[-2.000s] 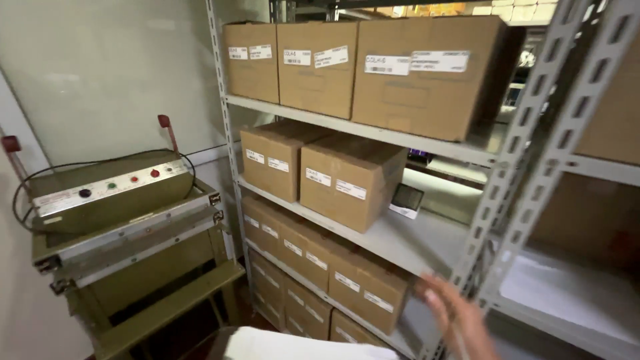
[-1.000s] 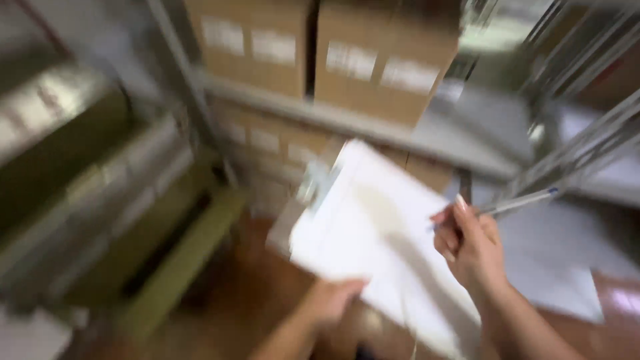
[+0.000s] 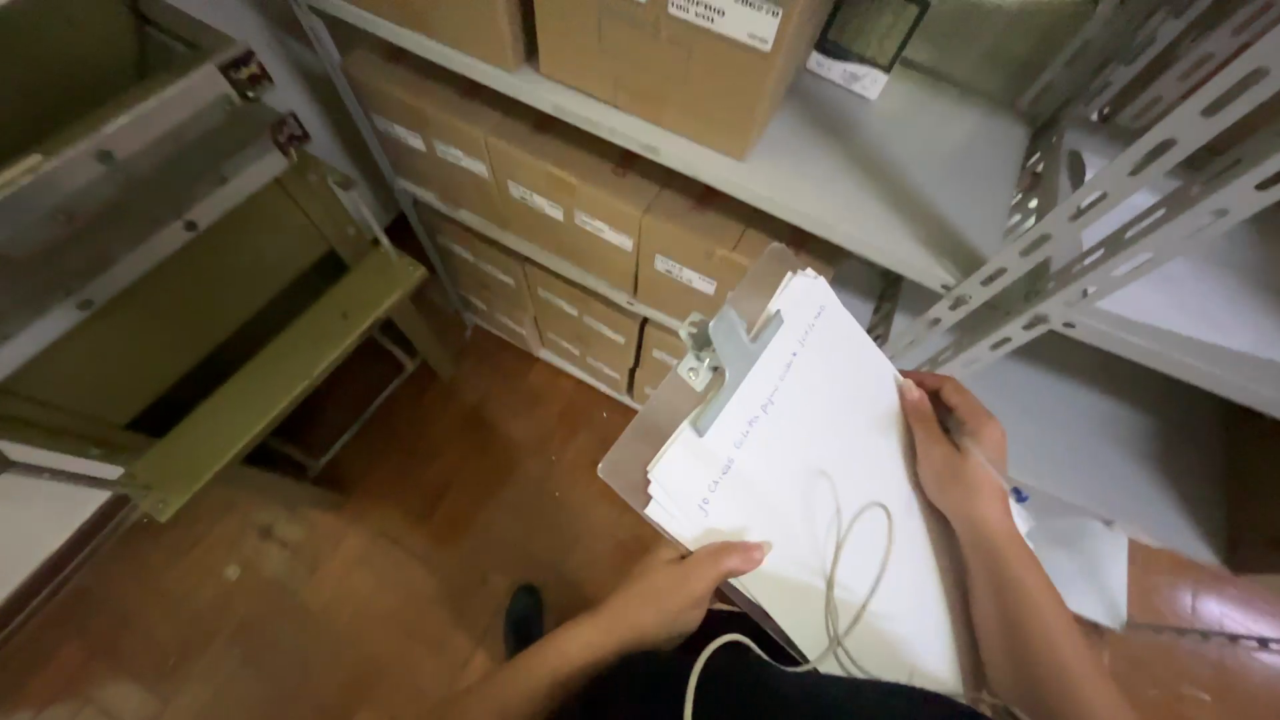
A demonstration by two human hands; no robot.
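Observation:
A clipboard [image 3: 640, 445] with a metal clip [image 3: 735, 365] holds a stack of white paper sheets [image 3: 800, 450], tilted in front of me. One line of blue handwriting runs across the top sheet. My left hand [image 3: 690, 590] grips the clipboard's left edge, its thumb lying on the paper. At the right edge, my right hand [image 3: 955, 445] holds the board too, thumb on top; a pen, partly hidden, lies in this hand, its blue end [image 3: 1019, 495] showing past the wrist. A thin pale cord [image 3: 885, 550] loops over the lower part of the paper.
Labelled cardboard boxes [image 3: 590, 210] line a grey metal shelf unit [image 3: 880, 190] ahead. A small box with a dark face [image 3: 865, 45] sits on the upper shelf. Slotted uprights [image 3: 1100, 200] rise at right. A green metal machine frame [image 3: 280, 380] stands at left on the brown floor [image 3: 480, 480].
The pen hand has come down from over the paper to the clipboard's right edge. Two seconds ago that hand was raised near the shelf. The view has tilted down.

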